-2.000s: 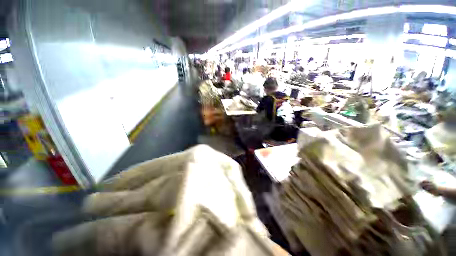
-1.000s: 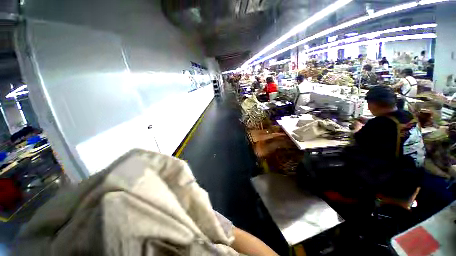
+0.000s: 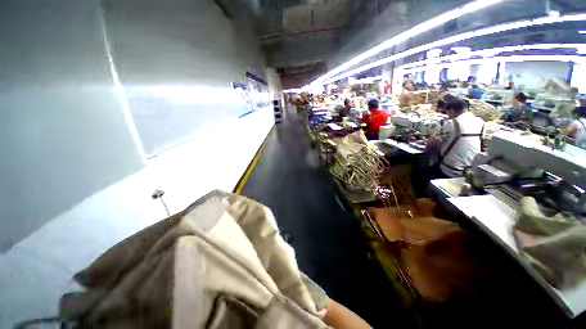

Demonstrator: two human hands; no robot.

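A large armful of cream tote bags [image 3: 238,257] fills the lower left, bunched and folded close in front of me. A bare forearm [image 3: 344,316] shows at the bottom edge, right of the bags, and runs behind them. My right hand is hidden behind the cloth or below the frame. My left hand is not in the picture.
A white wall [image 3: 205,141] runs along the left. A dark aisle [image 3: 295,173] with a yellow line leads ahead. On the right are a heap of cream bags with loops [image 3: 356,164], brown panels [image 3: 424,247] low down, a machine table [image 3: 488,218] and seated people.
I have moved forward along the aisle with the armful of bags. The person in black and the pale low stand have left the view. The looped cream heap and brown panels are nearer.
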